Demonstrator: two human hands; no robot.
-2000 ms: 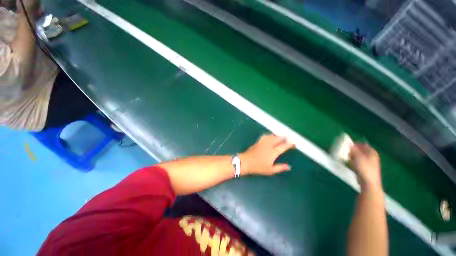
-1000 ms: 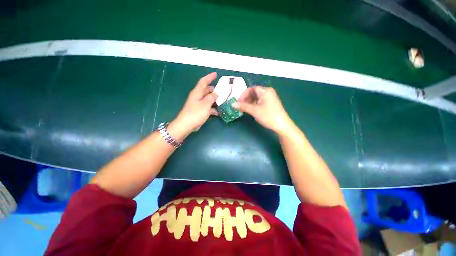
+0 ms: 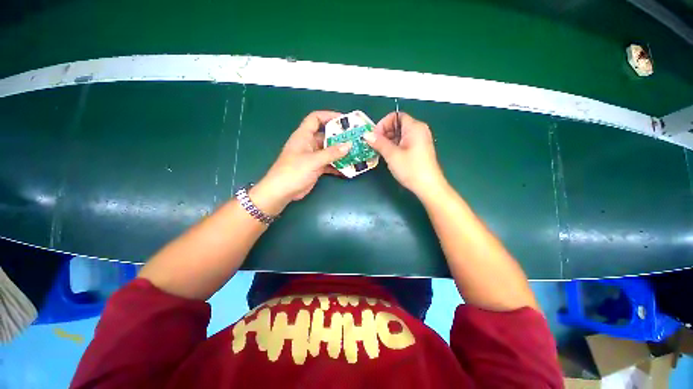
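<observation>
A white multi-sided housing (image 3: 368, 120) is held above the dark green ledge. The green circuit board (image 3: 357, 146) lies inside it, with small black parts at the upper and lower edges. My left hand (image 3: 304, 156) grips the housing from the left, its thumb on the board. My right hand (image 3: 407, 150) is at the housing's right edge, a fingertip on the board's upper right. A thin dark tool, possibly tweezers (image 3: 397, 114), sticks up from my right fist.
A long white strip (image 3: 319, 74) separates the ledge (image 3: 152, 159) from the green belt (image 3: 425, 42). Another white unit with a dark reddish spot (image 3: 640, 60) lies on the belt at upper right. Blue stools (image 3: 627, 308) and cardboard boxes (image 3: 615, 355) stand below the ledge.
The unit was picked from the belt and brought between both hands. The board, hanging at the housing's lower edge a second ago, now lies inside it, with my left thumb on it.
</observation>
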